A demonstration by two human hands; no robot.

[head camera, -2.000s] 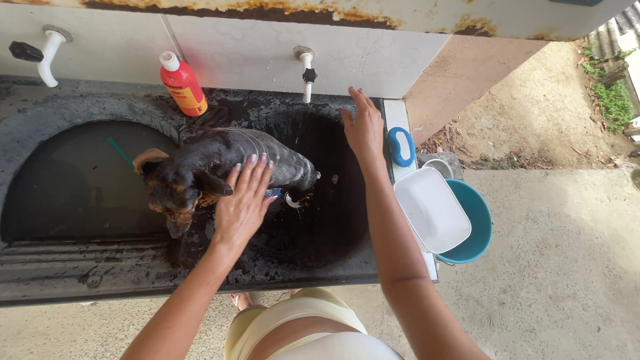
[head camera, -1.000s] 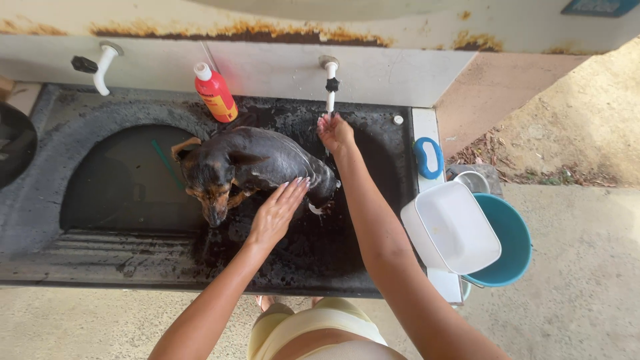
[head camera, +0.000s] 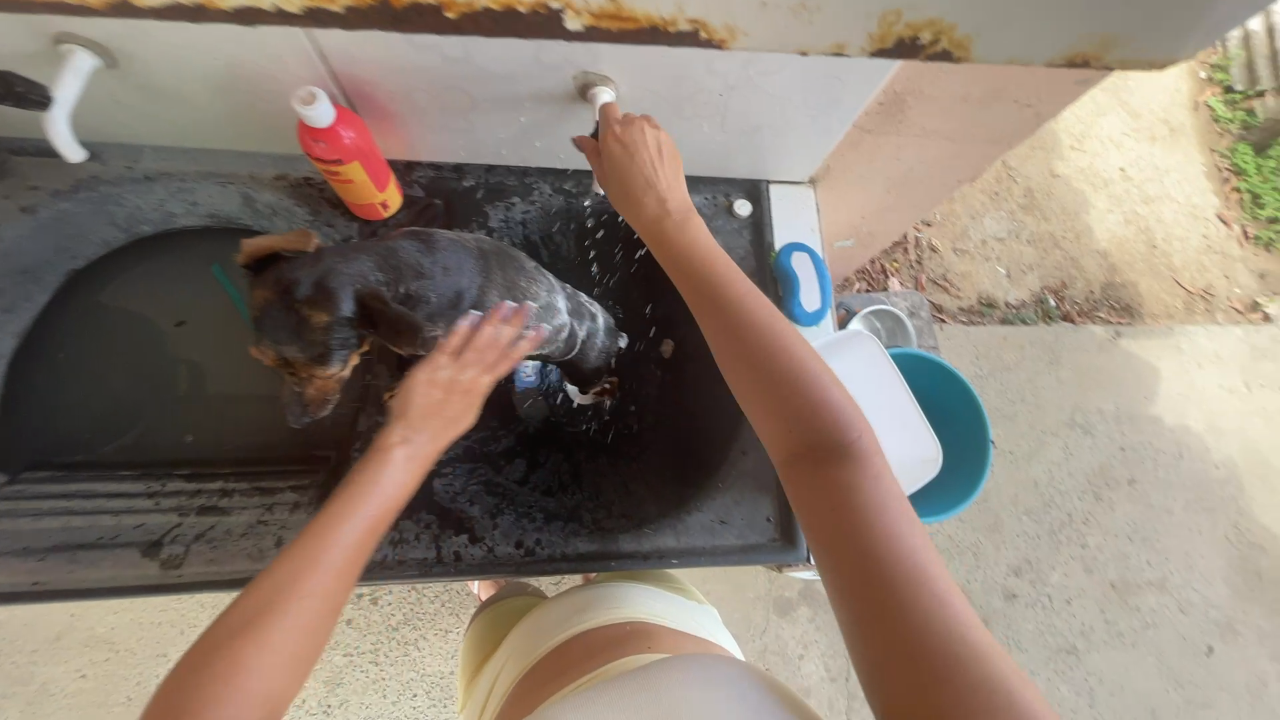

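Note:
A small wet black-and-tan dog (head camera: 450, 280) stands in the black double sink (head camera: 600, 560), head lowered to the left, with pale lather on its hindquarters. My left hand (head camera: 470, 370), fingers spread, lies against or just over the dog's near flank. At the wall, my right hand (head camera: 635, 165) is closed on the right-hand tap (head camera: 600, 88), whose handle it mostly hides. Drops of water fall from that tap behind the dog's rear. A red plastic bottle (head camera: 350, 160) with a white cap stands on the sink's back ledge. Something blue and white (head camera: 528, 375) lies beneath the dog's belly.
Another white tap (head camera: 72, 100) juts from the wall at left, above a basin of murky water (head camera: 130, 400). On the right ledge lies a blue-and-white brush or soap holder (head camera: 802, 284). A white tub (head camera: 885, 400) overlaps a teal bucket (head camera: 960, 440). A rusty metal edge (head camera: 640, 25) runs overhead.
My right hand has moved up from below the right tap onto its handle. Drops now show falling beneath it. My left hand stays by the dog's flank.

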